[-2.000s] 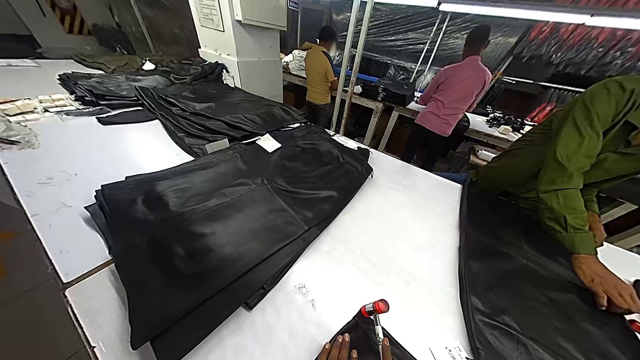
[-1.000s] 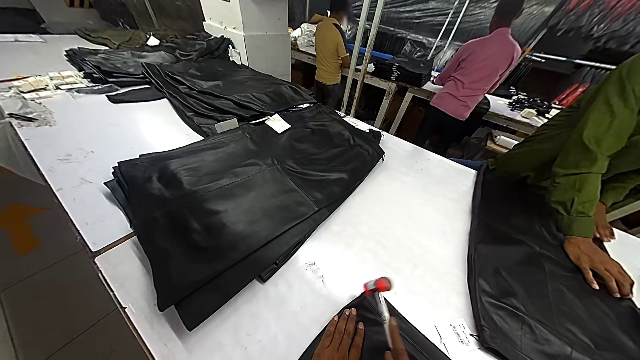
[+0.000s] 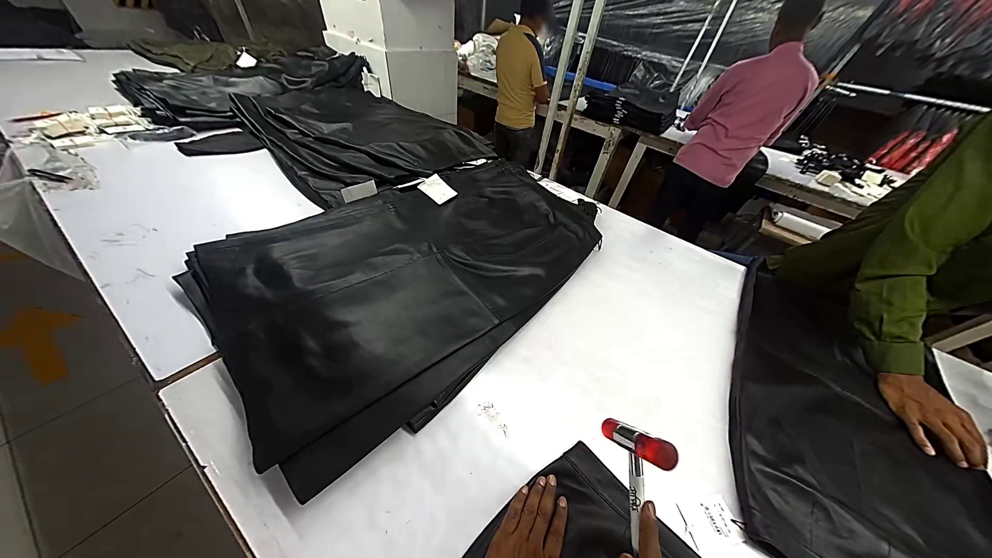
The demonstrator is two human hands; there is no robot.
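Note:
At the bottom of the head view my left hand [image 3: 530, 521] rests flat, fingers slightly apart, on a black leather-like garment piece [image 3: 580, 473]. Just right of it, my right hand [image 3: 648, 533] is closed round the metal handle of a mallet with red, rounded faces [image 3: 640, 444]; most of this hand is below the frame. The mallet head is over the white table beside the black piece's edge. Farther forward and left lies a stack of black leather-like garments [image 3: 372, 310] with a white tag [image 3: 437, 189] on top.
A co-worker in a green sleeve [image 3: 899, 310] has a hand on another black garment [image 3: 821, 403] at right. More black garments [image 3: 364, 132] and small labels [image 3: 85, 124] lie at the table's far left. Two people stand at a back bench [image 3: 821, 198].
Compared with two seconds ago, my left hand is spread farther over the black piece. The co-worker's hand now lies flatter on the garment at right. The view has shifted somewhat.

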